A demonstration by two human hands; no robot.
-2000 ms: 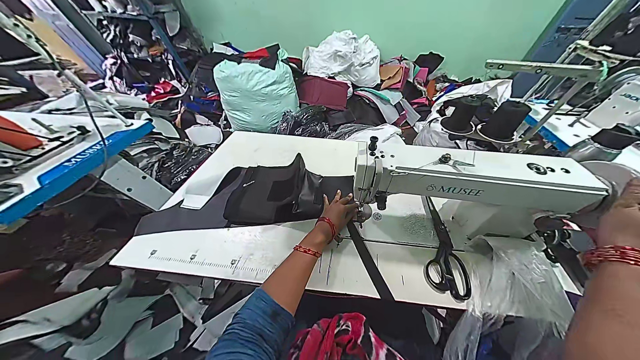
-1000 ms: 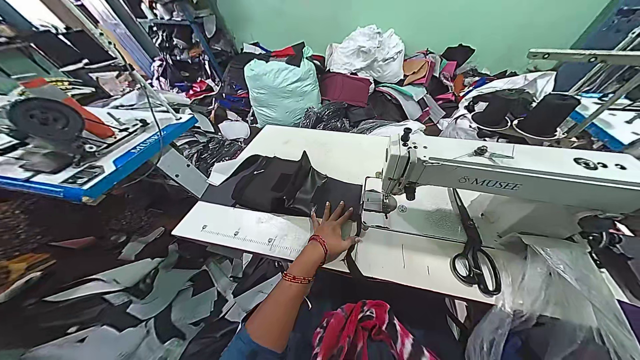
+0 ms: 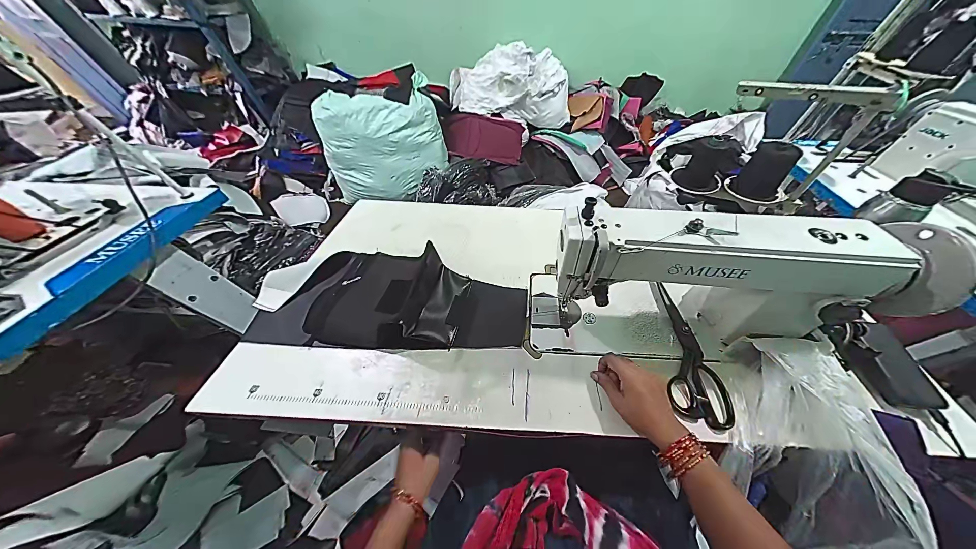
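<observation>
A white Musee sewing machine (image 3: 732, 255) stands on a white table (image 3: 450, 229). Black fabric pieces (image 3: 381, 305), stacked and partly folded, lie left of its needle and presser foot. My right hand (image 3: 629, 389) rests near the table's front edge, right of the needle area, fingers curled together; whether something thin is between them cannot be told. Black-handled scissors (image 3: 698, 381) lie just right of it. My left hand (image 3: 419, 457) is lowered at the front edge, below the tabletop; its fingers are blurred and partly hidden, close to a dark strip.
A clear plastic bag (image 3: 816, 427) hangs over the table's right front. Black thread cones (image 3: 762, 171) stand behind the machine. A blue-edged machine table (image 3: 114, 252) is at left. Fabric scraps (image 3: 191, 488) cover the floor, and a pale green sack (image 3: 377, 141) sits in the pile behind.
My left hand has left the fabric beside the needle and dropped below the front edge. My right hand has come from the machine's right end to the table front. The black strip no longer lies across the front.
</observation>
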